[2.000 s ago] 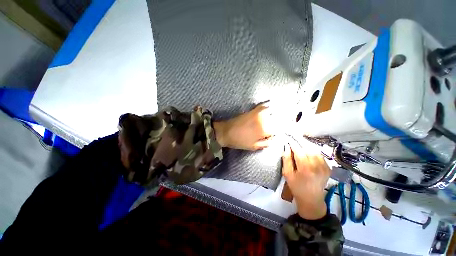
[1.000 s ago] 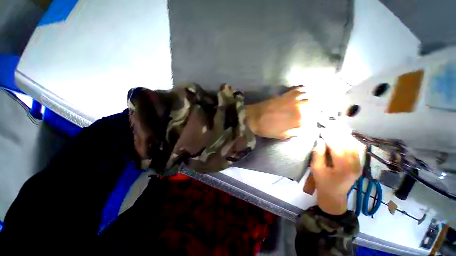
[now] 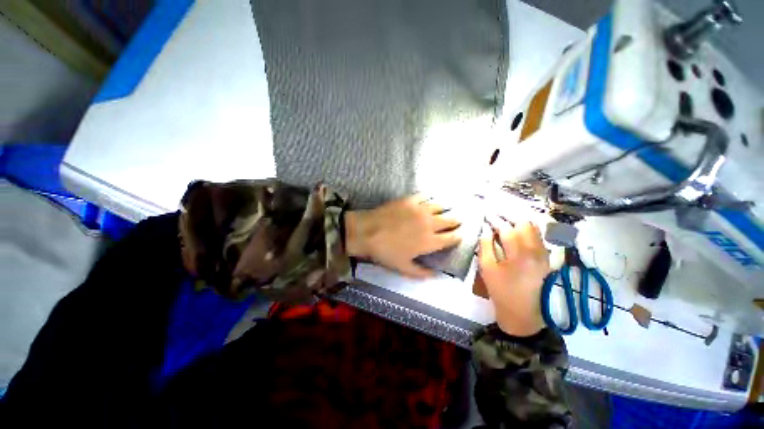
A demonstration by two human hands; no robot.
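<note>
The grey fabric panel (image 3: 352, 100) lies on the white table and runs from the top of the view to the needle area. My left hand (image 3: 406, 235) rests on its near end, fingers spread and pointing right. My right hand (image 3: 513, 272) lies just right of the panel's near corner, fingertips near the fabric edge below the needle area. Bright glare hides the needle and presser foot. The white and blue machine head (image 3: 645, 92) stands at the right. I cannot tell whether the right fingertips pinch the fabric.
Blue-handled scissors (image 3: 576, 299) lie right of my right hand. A black item (image 3: 654, 270) and a thin rod (image 3: 683, 328) lie farther right. The table's front edge has a ruler strip (image 3: 410, 314). A blue bin (image 3: 38, 172) is at the left.
The panel's near end has shortened in front of the needle area. My left hand has moved nearer the front edge, its fingers more spread. The camera view has shifted and returned.
</note>
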